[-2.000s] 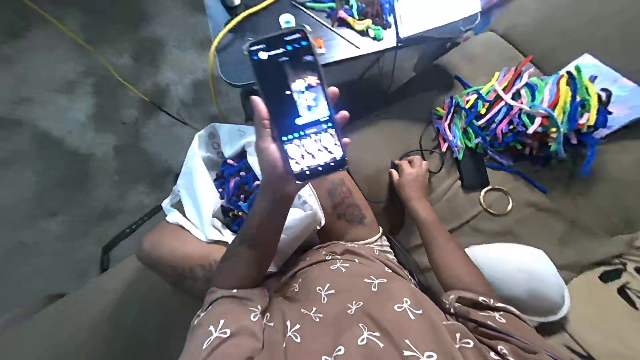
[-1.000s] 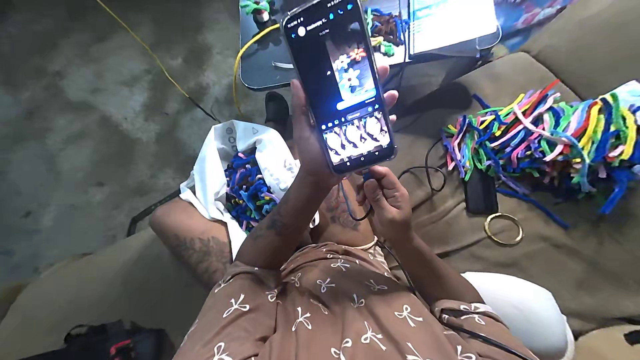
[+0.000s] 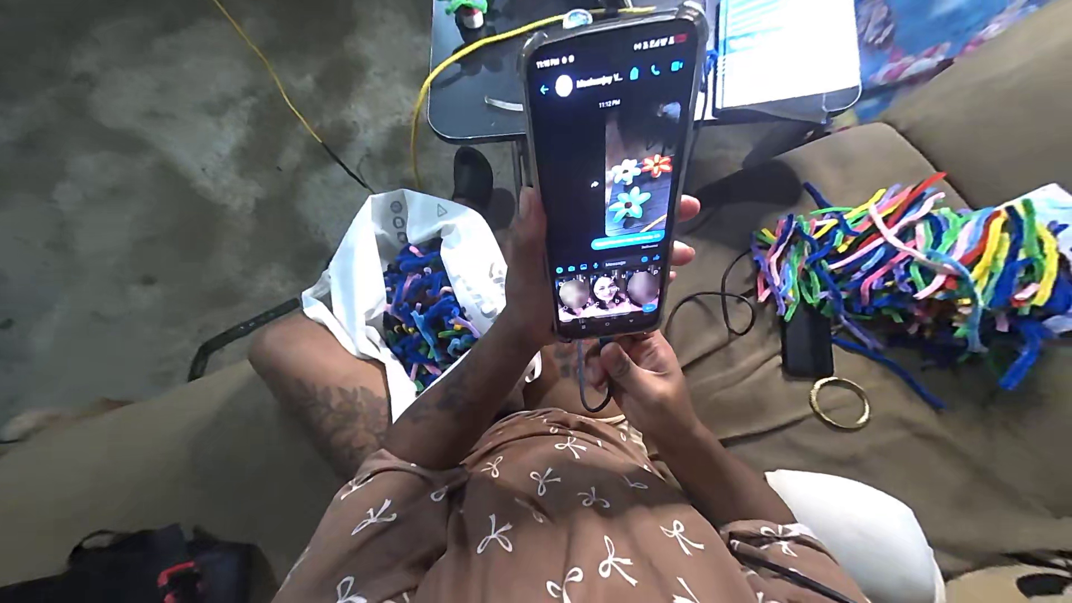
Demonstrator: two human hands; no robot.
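Observation:
My left hand (image 3: 533, 268) is closed round a smartphone (image 3: 615, 176) in a clear case, its lit screen facing me with a chat and a picture of flowers. Just under the phone's bottom edge, my right hand (image 3: 645, 377) pinches the end of a dark cable (image 3: 584, 377); whether the plug sits in the port is hidden. A white plastic bag (image 3: 343, 285) holding cut pieces of fuzzy pipe cleaners (image 3: 427, 310) lies on my lap at the left. To the right, a heap of long coloured pipe cleaners (image 3: 904, 251) rests on the couch.
A black table (image 3: 473, 117) with a yellow cord (image 3: 452, 63) and white papers (image 3: 787, 54) stands ahead. On the couch (image 3: 754, 402) are a dark phone-like object (image 3: 806, 343), a gold-coloured bangle (image 3: 840, 404) and a white rounded item (image 3: 863, 523). A dark bag (image 3: 167, 565) lies at lower left.
My right hand has come from the couch, where it touched the cable, to the bottom of the phone. The left hand still holds the phone.

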